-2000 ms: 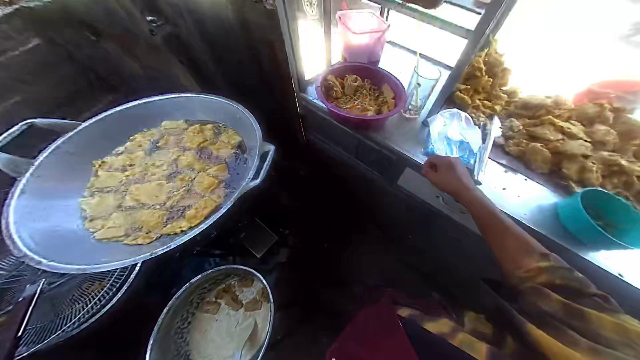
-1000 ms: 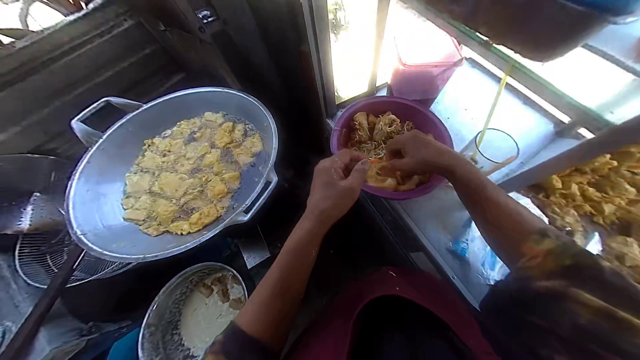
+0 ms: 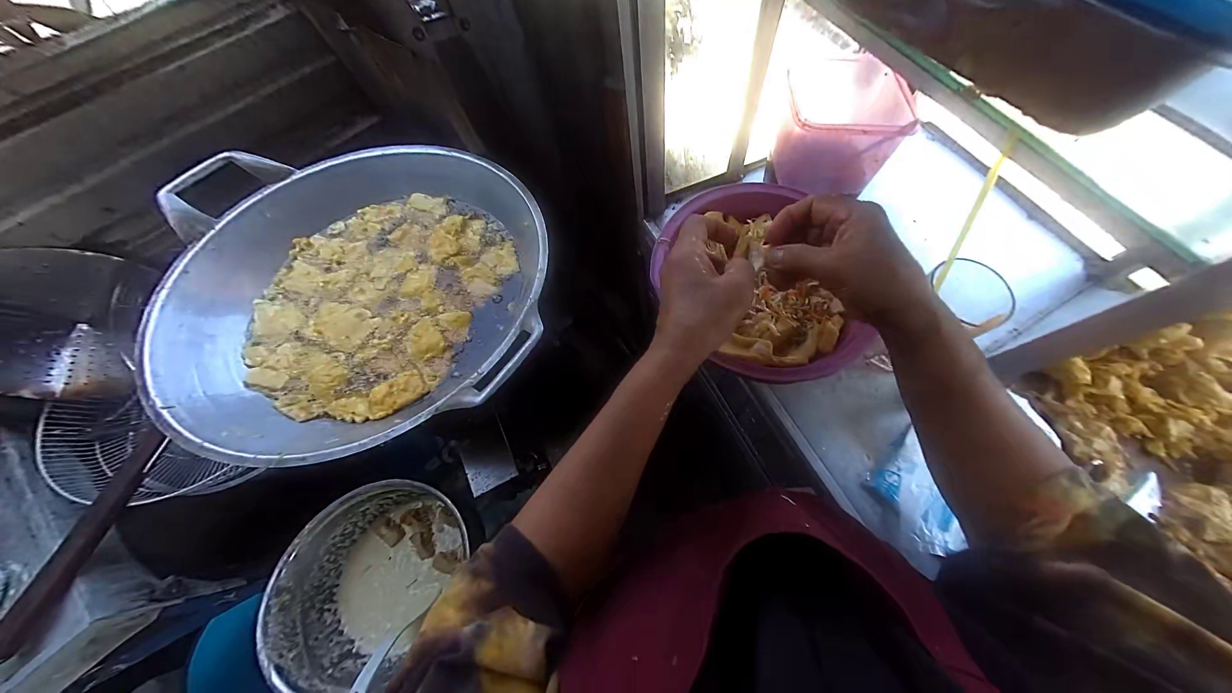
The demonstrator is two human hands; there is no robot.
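Over a purple plastic bowl (image 3: 857,356), my left hand (image 3: 705,284) and my right hand (image 3: 847,252) meet with bent fingers around a small piece of food (image 3: 746,236). What exactly the piece is cannot be made out, as the fingers cover part of it. Inside the bowl are tofu-like pieces (image 3: 770,348) along the edge and a shredded vegetable filling (image 3: 784,306) in the middle. To the left, a large metal wok (image 3: 197,337) holds several yellow battered pieces (image 3: 346,327) frying in oil.
A metal bowl of pale batter (image 3: 385,587) with a spoon sits below the wok. A wire strainer (image 3: 72,448) and a perforated ladle (image 3: 82,361) are at far left. Behind the purple bowl stands a pink container (image 3: 837,144); rightward are a glass (image 3: 974,294), a plastic bag (image 3: 919,491) and piled fried food (image 3: 1155,395).
Two seconds ago my right hand was by the plastic bag and my left was out of view; both then came to the purple bowl. The view has shifted toward that bowl.
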